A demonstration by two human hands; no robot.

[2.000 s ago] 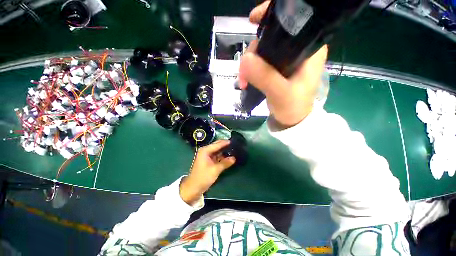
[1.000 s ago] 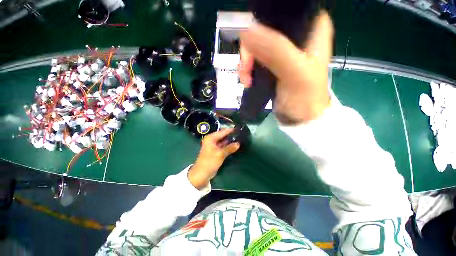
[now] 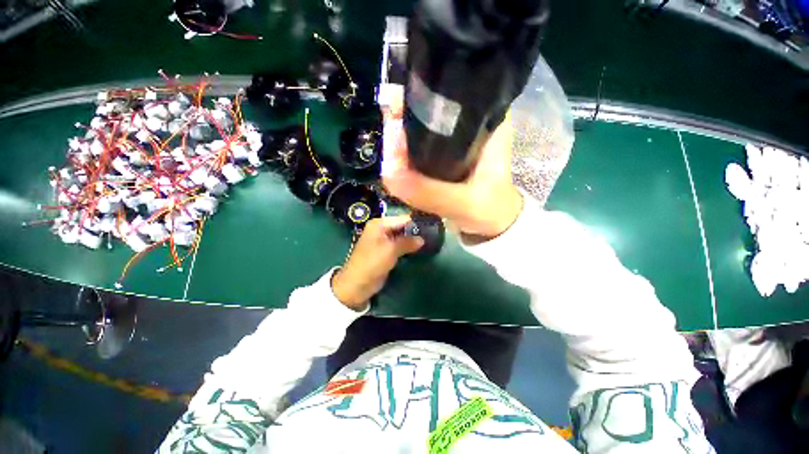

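My left hand holds a round black housing on the green bench, fingers on its near left side. My right hand grips a thick black electric screwdriver, large and blurred near the camera. The screwdriver stands above the held housing; its tip is hidden behind my right hand, so contact cannot be told. Several more black housings lie just left and behind, one with a pale ring, some with thin yellow wires standing up.
A pile of white connectors with red-orange leads lies at left. The white screw feeder is mostly hidden behind the screwdriver. A clear bag of small pieces lies right of it. White parts lie at far right. A metal rail runs behind.
The screwdriver and my right hand have moved from over the feeder's front to above the held housing. The bag has come into clearer view. My left hand still holds the housing.
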